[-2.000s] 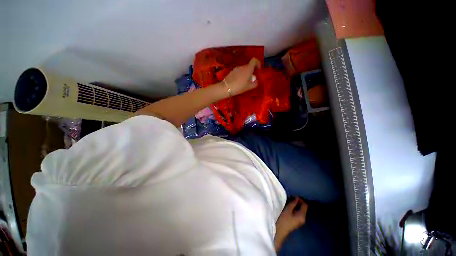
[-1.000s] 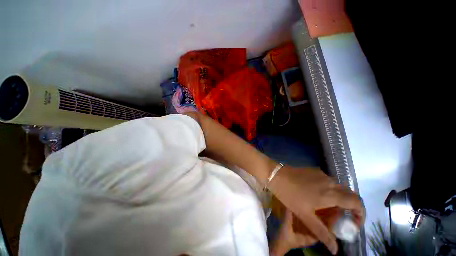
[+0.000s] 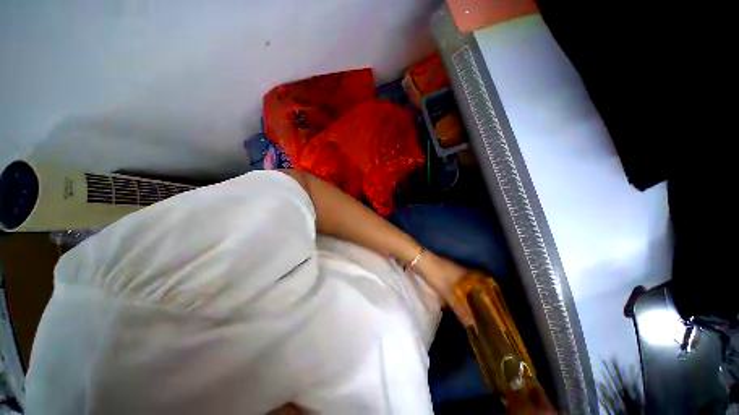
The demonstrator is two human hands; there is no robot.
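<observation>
A clear orange-yellow drink bottle lies slanted over my lap beside the table's front edge. My left hand, with a thin bracelet at the wrist, holds its upper end in the picture. My right hand is at the bottle's other end, near the bottom edge of the picture. It is blurred and mostly cut off, with its fingers around that end. The bottle's cap cannot be made out.
The grey ruler edge of the white table runs along my front. Black fabric covers the far side. The lit machine head is lower right. A red plastic bag and a cream tower fan are on my left.
My left hand went from the red bag to my lap, where the bottle now shows between my hands. A white cap seen one second ago no longer shows. The view has shifted.
</observation>
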